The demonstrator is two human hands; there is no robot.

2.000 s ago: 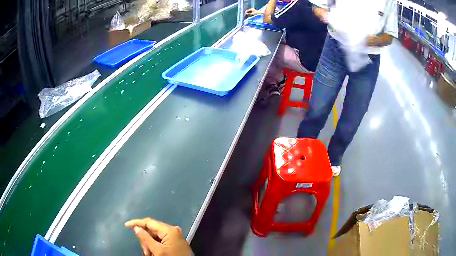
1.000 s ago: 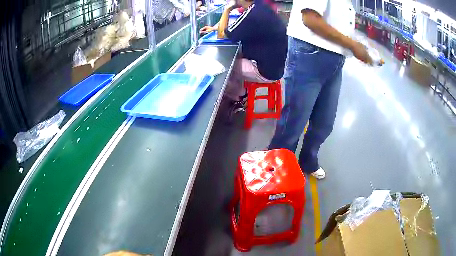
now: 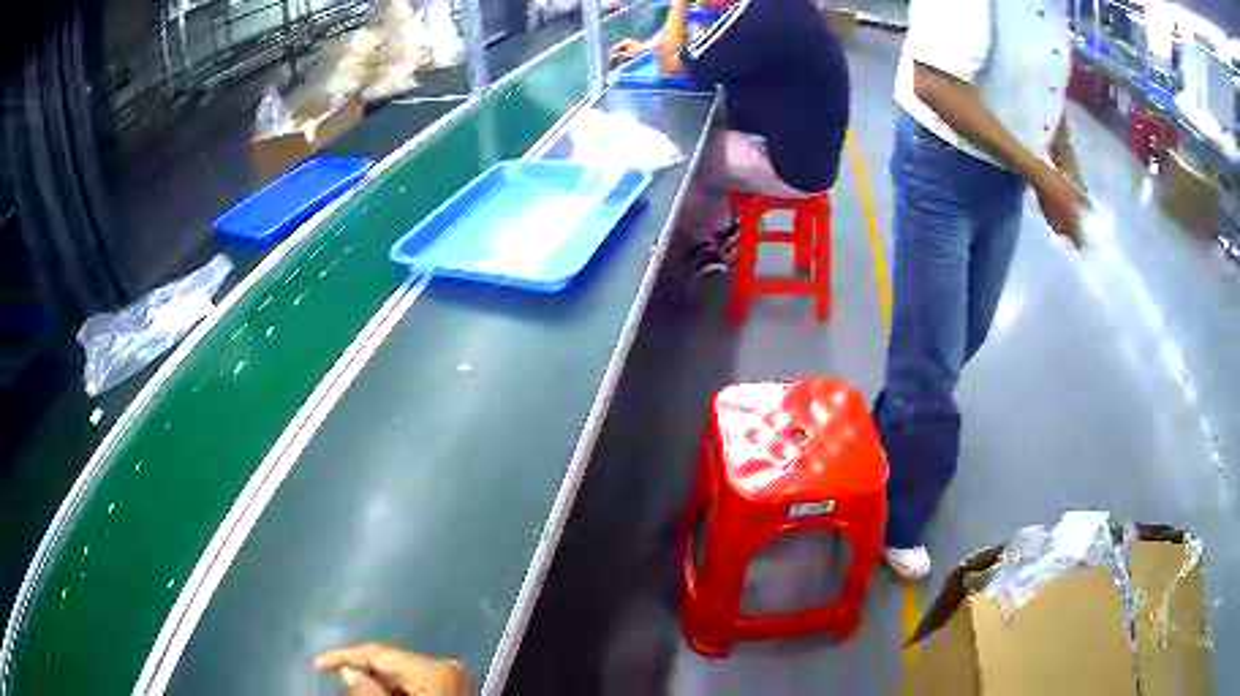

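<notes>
My right hand (image 3: 394,670) shows at the bottom edge, cut off, over the near end of the dark bench top (image 3: 408,476). Its index finger points left and the thumb is close below. A small pale spot shows at the fingertips; I cannot tell whether it is a part or a nail. My left hand is not in view. A blue tray (image 3: 524,224) lies farther up the bench, partly over the pale rail. A whitish clear bag (image 3: 623,139) lies just beyond it. A tiny pale piece (image 3: 464,366) lies on the bench top.
The green conveyor belt (image 3: 204,422) runs along the left, with small bits on it. Beyond it are another blue tray (image 3: 293,199) and a clear bag (image 3: 150,324). A red stool (image 3: 796,442) and open carton (image 3: 1054,632) stand right. One person sits; another stands.
The view has swung left and partly back. My right hand dropped almost out of the picture and shows a little more again. The standing person has turned and moved nearer.
</notes>
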